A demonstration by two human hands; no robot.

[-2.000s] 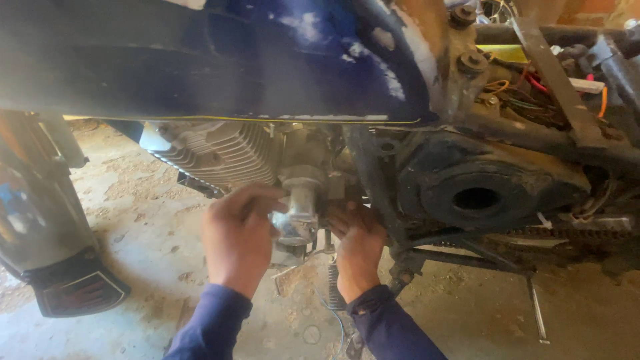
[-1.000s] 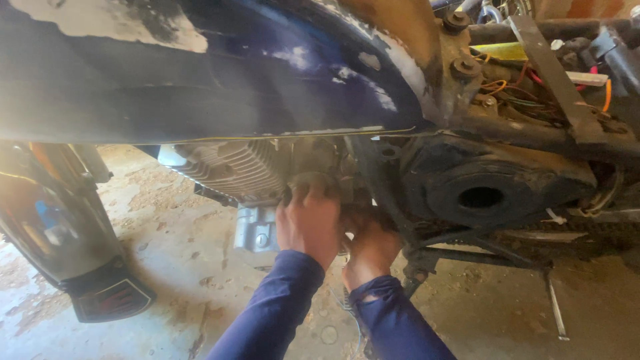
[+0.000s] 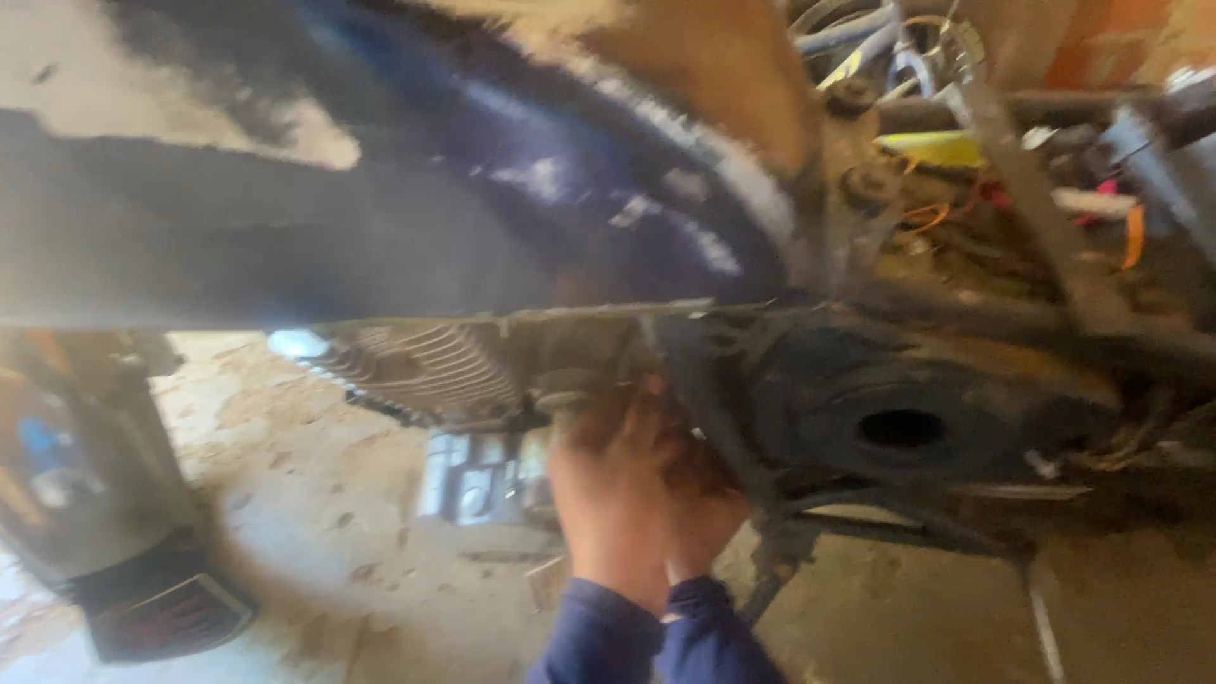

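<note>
My left hand (image 3: pixel 613 503) reaches up beside the carburetor (image 3: pixel 562 389), below the motorcycle's dark blue fuel tank (image 3: pixel 399 237). Close against it on the right, my right hand (image 3: pixel 705 518) is partly covered by the left one. The fingers of both hands are blurred among dark parts between the carburetor and the frame tube (image 3: pixel 708 399), so what they touch or hold is not clear. To the left of the hands are the finned engine cylinder (image 3: pixel 432 366) and a silver metal engine part (image 3: pixel 470 475).
A black housing with a round opening (image 3: pixel 817 408) lies right of the hands. Loose wires (image 3: pixel 926 218) show within the upper frame. The front mudguard (image 3: pixel 104 475) stands at the left over a stained concrete floor (image 3: pixel 313 570). A bicycle (image 3: pixel 893 47) is in the background.
My left hand has moved right from the carburetor's left side, and the two hands, apart two seconds ago, are now close together and overlapping. The silver engine part has come into fuller view.
</note>
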